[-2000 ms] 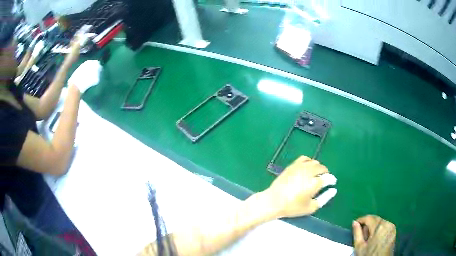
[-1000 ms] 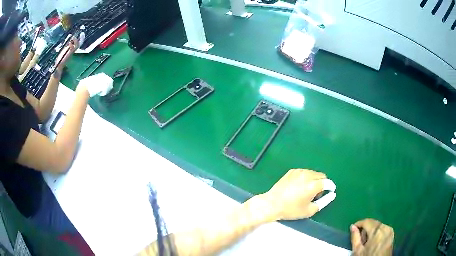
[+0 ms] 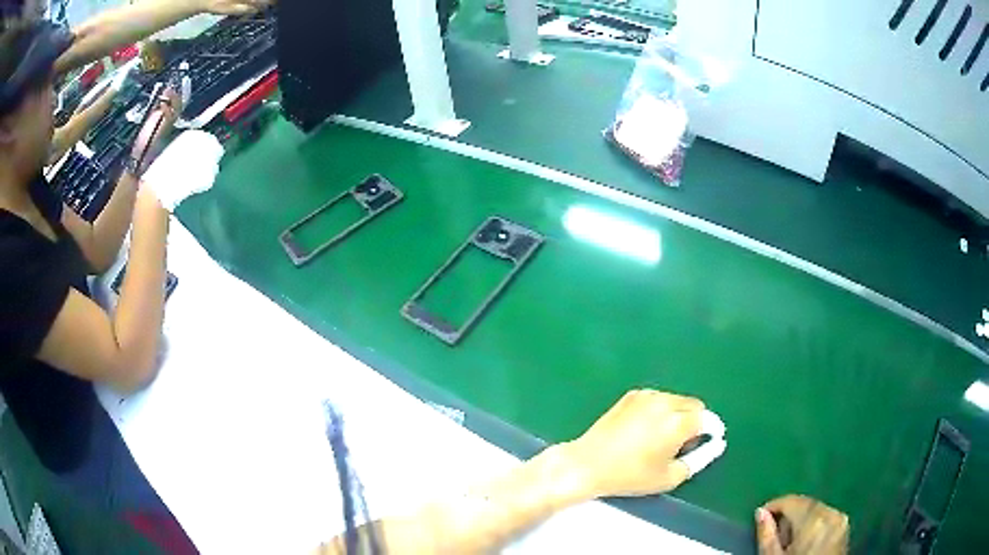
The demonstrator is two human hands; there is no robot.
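Observation:
My left hand (image 3: 649, 442), with white finger cots, rests at the belt's near edge. Its fingers are loosely curled, with a small gap at the thumb and nothing visible in it. My right hand (image 3: 805, 527) is curled at the bottom edge and partly cut off; whether it holds something small cannot be told. A dark phone middle frame (image 3: 501, 241) lies on the green belt (image 3: 651, 314), beyond and left of my left hand. A second middle frame (image 3: 376, 195) lies farther left. A third (image 3: 922, 533) lies at far right, camera end toward me. Neither hand touches a frame.
A white cover (image 3: 282, 434) lies nearest me. A blurred dark cord (image 3: 345, 472) hangs low. A person (image 3: 65, 314) works at left beside dark trays (image 3: 98, 163); another arm reaches in above. A pale rail (image 3: 564, 184), a parts bag (image 3: 651, 130) and a grey machine (image 3: 803, 76) stand beyond.
The middle frames have moved left along the belt, away from my hands. The one at far right has come farther into view. My hands have barely moved. Another arm has appeared at upper left.

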